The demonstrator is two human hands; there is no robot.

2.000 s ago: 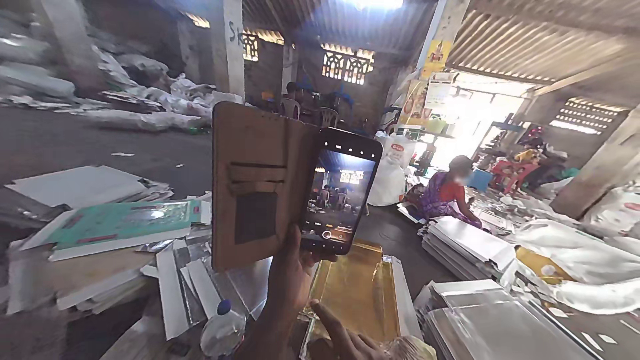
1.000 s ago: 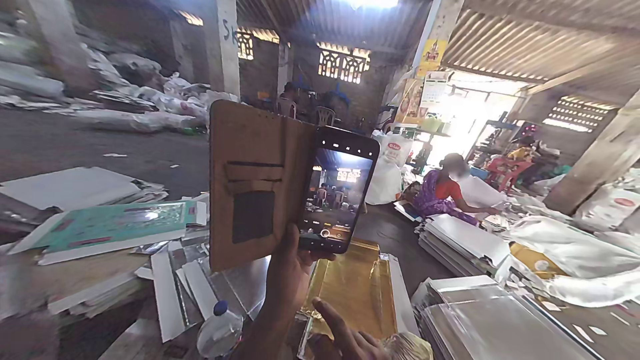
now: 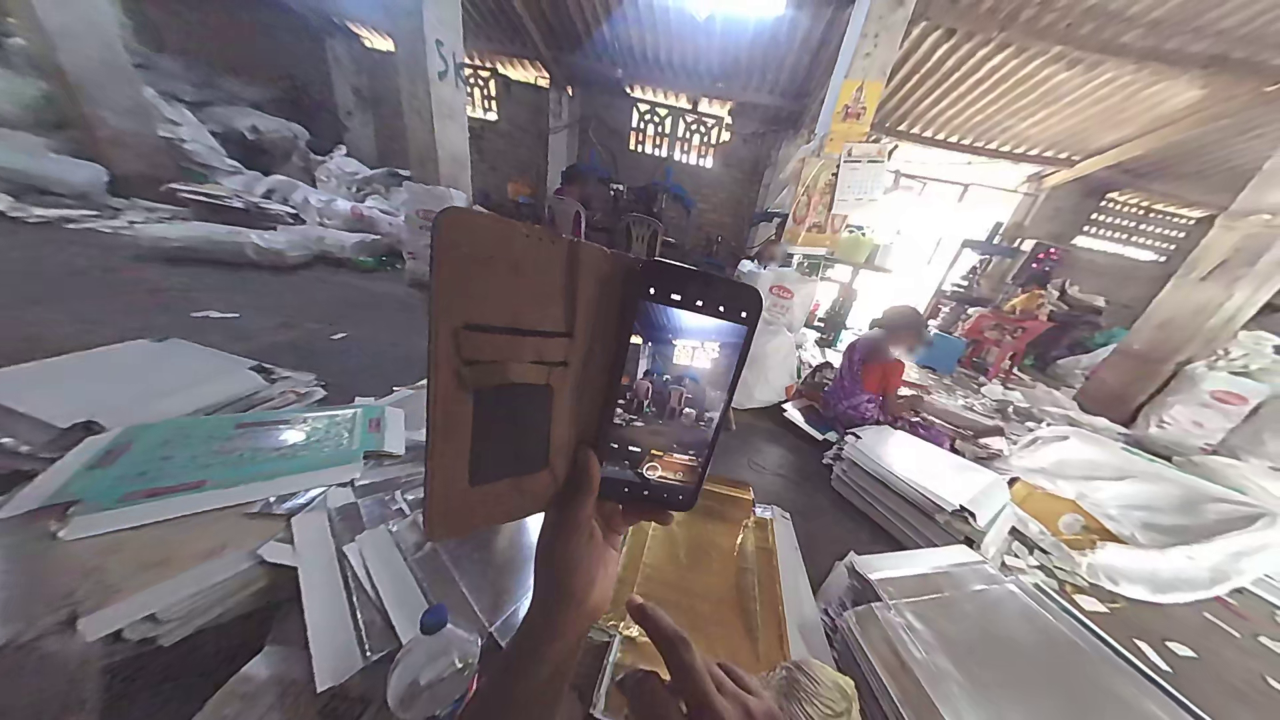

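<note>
My left hand (image 3: 585,560) grips a smartphone (image 3: 680,385) in an opened brown flip case (image 3: 515,370), held upright at the middle of the view. On the phone's screen is a camera picture of the room, with chairs and a bright patterned window. Below the phone, my right hand (image 3: 690,670) hangs with its index finger extended and nothing visible in its grasp; its lower part is cut off by the frame edge. Behind both hands lies a stack topped with a gold foil-like sheet (image 3: 700,580). A clear plastic bottle with a blue cap (image 3: 435,665) stands beside my left forearm.
Stacks of white and silvery sheets (image 3: 1020,640) lie at the right, others with a green printed sheet (image 3: 220,455) at the left. A person in purple and red (image 3: 870,380) sits on the floor beyond. White sacks (image 3: 775,335) and concrete pillars (image 3: 445,110) stand farther back.
Both hands and the phone have stayed nearly in place. The seated person's arm, extended toward a pale sheet one second ago, is now drawn in closer to the body.
</note>
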